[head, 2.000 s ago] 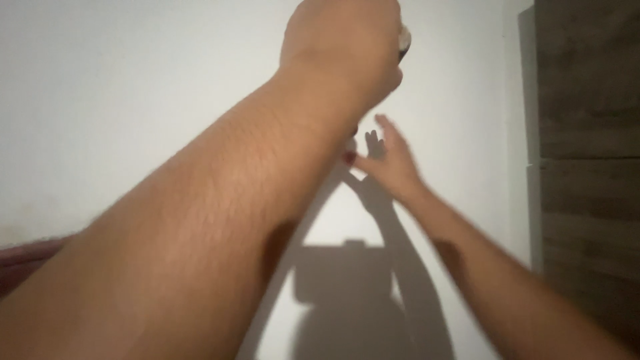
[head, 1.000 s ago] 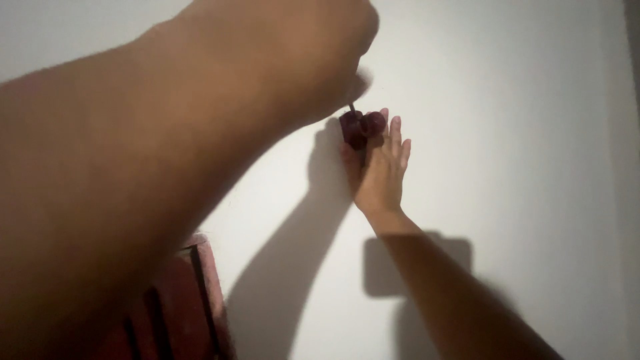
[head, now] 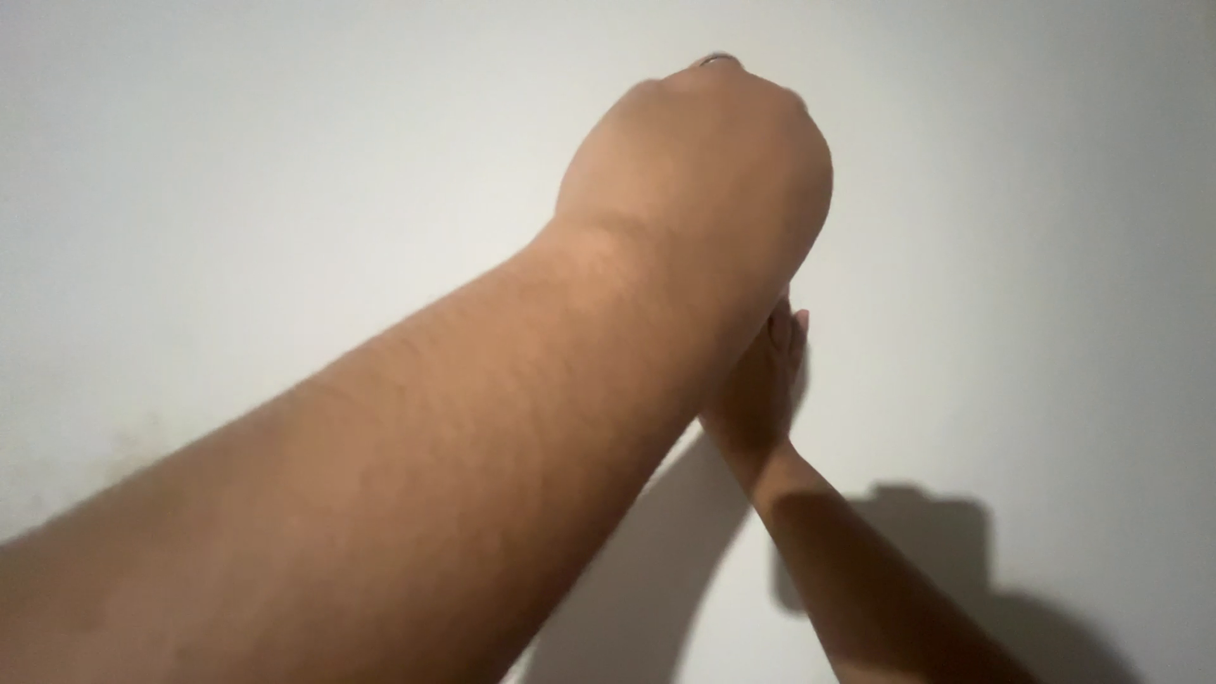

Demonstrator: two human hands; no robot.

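Observation:
My left hand (head: 703, 171) is raised in front of a pale wall, its back toward me and its fingers curled out of sight. A small shiny curved edge (head: 717, 59) shows at its top; whether it is a ring or part of a held thing cannot be told. Lower and to the right, my right hand (head: 760, 385) is close to the wall, partly hidden behind my left wrist and forearm. Some of its fingertips point upward. What either palm holds or touches is hidden.
The pale wall (head: 1026, 285) fills the view behind both arms. Shadows of my arms and of a boxy shape (head: 936, 537) fall on its lower part. A faint yellowish mark (head: 138, 442) is on the wall at the left.
A dark red, rounded thing seen between my hands one second ago is now out of sight. My left forearm now covers part of my right hand. The view has shifted; the red slatted thing is gone from it.

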